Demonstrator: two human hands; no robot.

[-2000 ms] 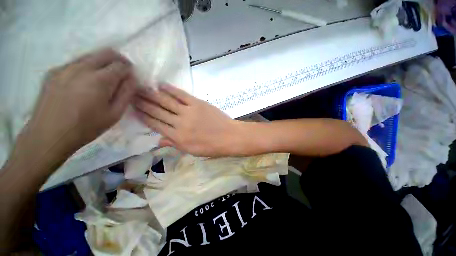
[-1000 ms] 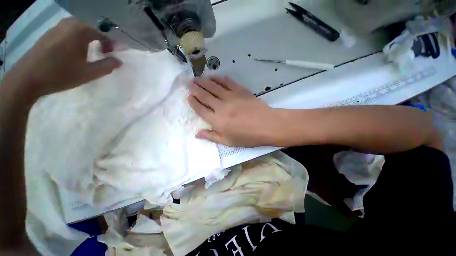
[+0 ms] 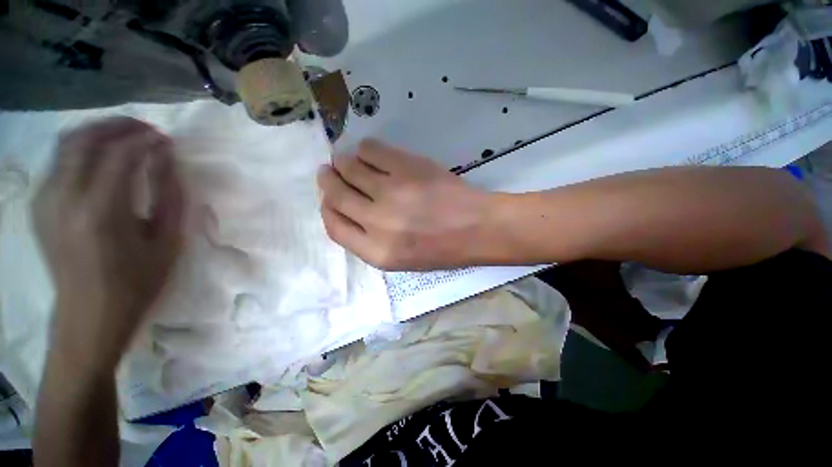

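A white fabric piece (image 3: pixel 246 246) lies spread on the machine bed, left of and below the foot area, its right edge near the tan-brown block (image 3: pixel 332 98). My right hand (image 3: pixel 397 205) has its fingertips bent on the fabric's right edge, just below the block. My left hand (image 3: pixel 109 196) is blurred and lies over the left part of the fabric; whether its fingers grip cloth cannot be told. The sewing machine head (image 3: pixel 119 55) with its ribbed beige knob (image 3: pixel 274 89) is above the fabric. The needle is not clearly visible.
A white-handled awl (image 3: pixel 575 96) and black snips (image 3: pixel 609 14) lie on the bed. A printed ruler tape (image 3: pixel 757 135) runs along the front table edge. Cream cut pieces (image 3: pixel 456 351) cover the lap. White cloth (image 3: pixel 771 59) with black loops sits at the far right.
My left hand has moved down onto the fabric. The fabric lies flatter, its right edge straighter below the foot area. My right hand's fingers are more bent. The machine head shows larger.
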